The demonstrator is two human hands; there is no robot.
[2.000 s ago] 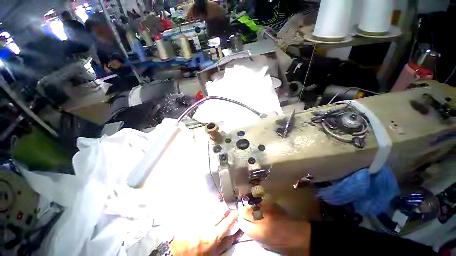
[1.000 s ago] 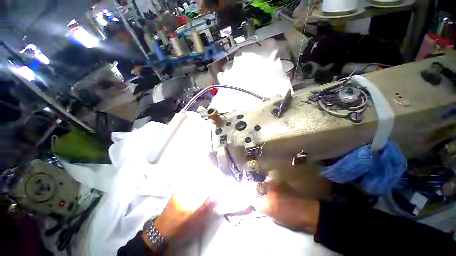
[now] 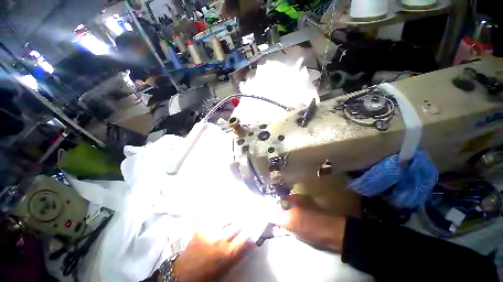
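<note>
Bright white fabric (image 3: 149, 193) lies under both hands and is heaped to the left, overexposed near the needle. The beige sewing machine arm (image 3: 342, 137) comes in from the right; its presser foot and needle are lost in glare. My left hand (image 3: 212, 250), with a metal watch at the wrist, rests on the cloth left of and below the needle area. My right hand (image 3: 311, 223) is at the machine's end, its fingertips in glare. A small dark piece (image 3: 267, 234) lies on the white cloth between the hands. Whether the fingers grip cloth is unclear.
A white lamp head (image 3: 187, 148) on a curved neck stands left of the arm. A blue yarn bundle (image 3: 397, 179) hangs from the arm. A neighbouring machine (image 3: 47, 206) and black scissors (image 3: 83, 242) are at far left. White pieces (image 3: 281, 88) are heaped behind the arm. Thread cones (image 3: 368, 8) stand upper right.
My left hand has moved slightly down and right since a second ago, and less of its watch shows. The dark piece shows more clearly. The view has shifted since the earliest frame.
</note>
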